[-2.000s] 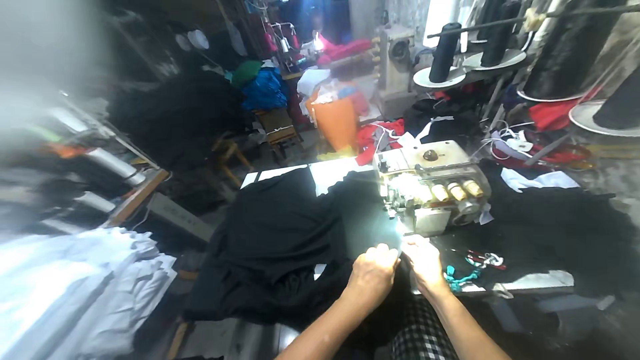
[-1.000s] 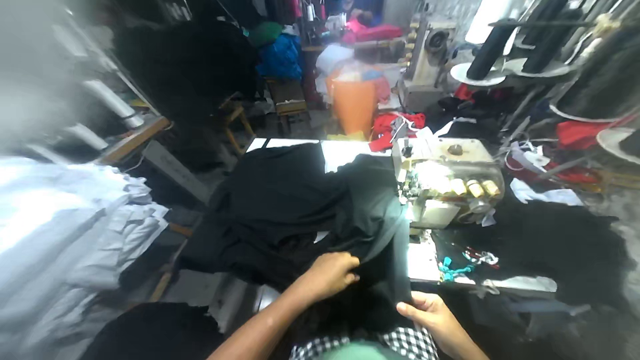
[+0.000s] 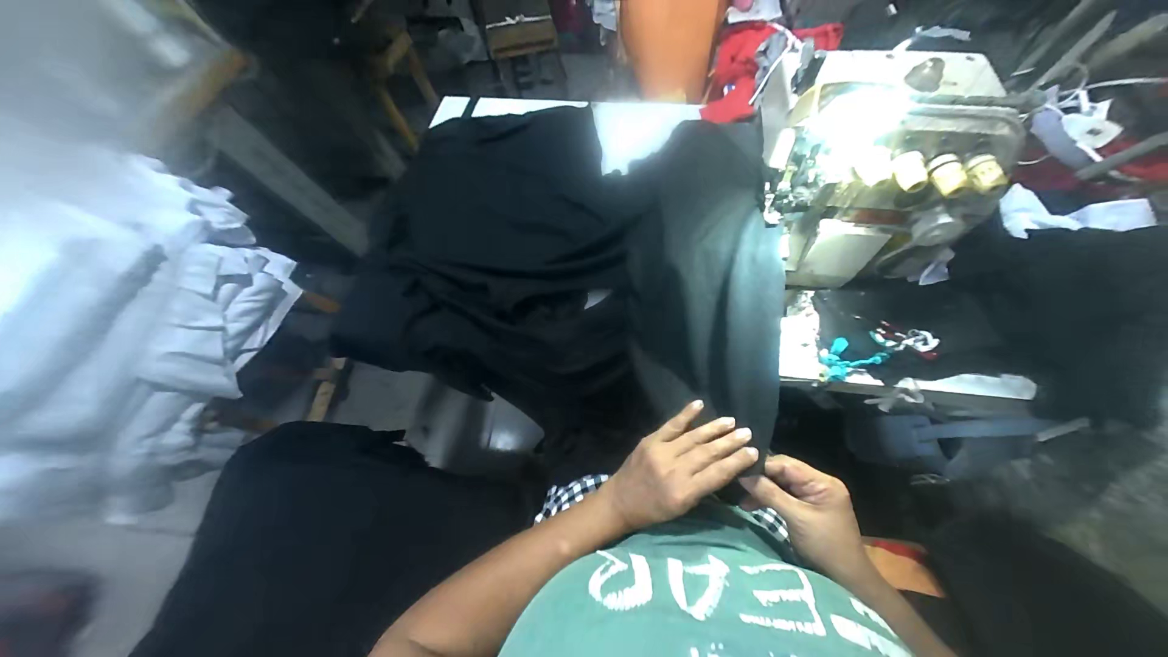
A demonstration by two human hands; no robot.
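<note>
Black fabric (image 3: 547, 201) lies spread over the white sewing table (image 3: 639, 128), its right edge running down from the needle area of an overlock sewing machine (image 3: 894, 164). My left hand (image 3: 689, 465) rests on the fabric near its lower end, fingers stretched out over it. Beside it, at the fabric's lower right corner, my right hand (image 3: 808, 506) pinches the edge between thumb and fingers. Both hands are close to my body, well below the machine. Teal and red-white thread scraps (image 3: 849, 356) lie on the table to the right.
White fabric (image 3: 119, 338) is heaped at the left. More black cloth hangs at the lower left (image 3: 338, 538) and lies right of the machine (image 3: 1086, 310). An orange container (image 3: 671, 46) and red cloth (image 3: 744, 64) are behind the table.
My hands were together just below the machine, then moved apart and down toward my body. Now they are close together at the fabric's lower corner. The view has tilted down.
</note>
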